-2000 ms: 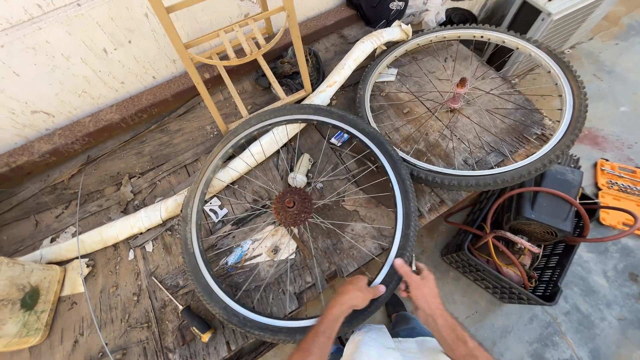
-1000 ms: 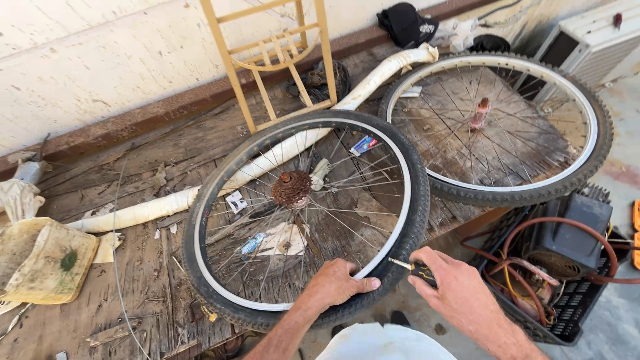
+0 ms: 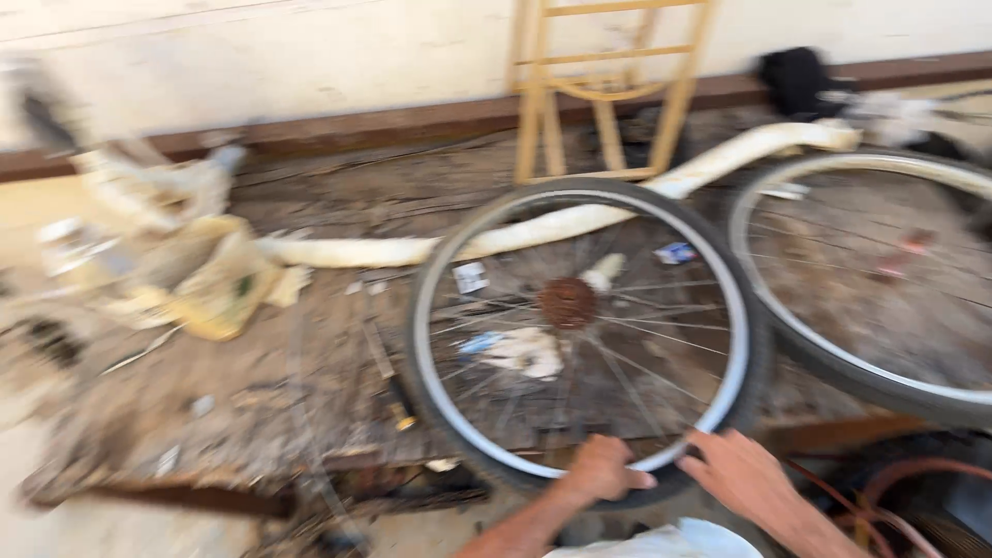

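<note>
A bicycle wheel with a tyre and a rusty sprocket cluster (image 3: 568, 303) lies on worn wooden boards, its near edge toward me. My left hand (image 3: 603, 468) grips the near rim and tyre, thumb on top. Just to its right, my right hand (image 3: 732, 469) rests at the lower right of the rim; blur hides whether anything is in it. A second bicycle wheel (image 3: 845, 353) lies beside the first at the right. Left of the first wheel is a screwdriver (image 3: 401, 404) on the boards.
A long wrapped off-white roll (image 3: 356, 253) runs under the first wheel. A wooden frame (image 3: 604, 58) leans at the wall. Plastic bags and a yellowish container (image 3: 225, 283) stand left. A reddish hose (image 3: 914, 465) lies lower right. The boards' broken front edge (image 3: 194, 492) is near.
The view has swung left. A second ago my right hand held a screwdriver-like tool at the tyre; now it is at the rim and the tool is not discernible. My left hand stays on the wheel.
</note>
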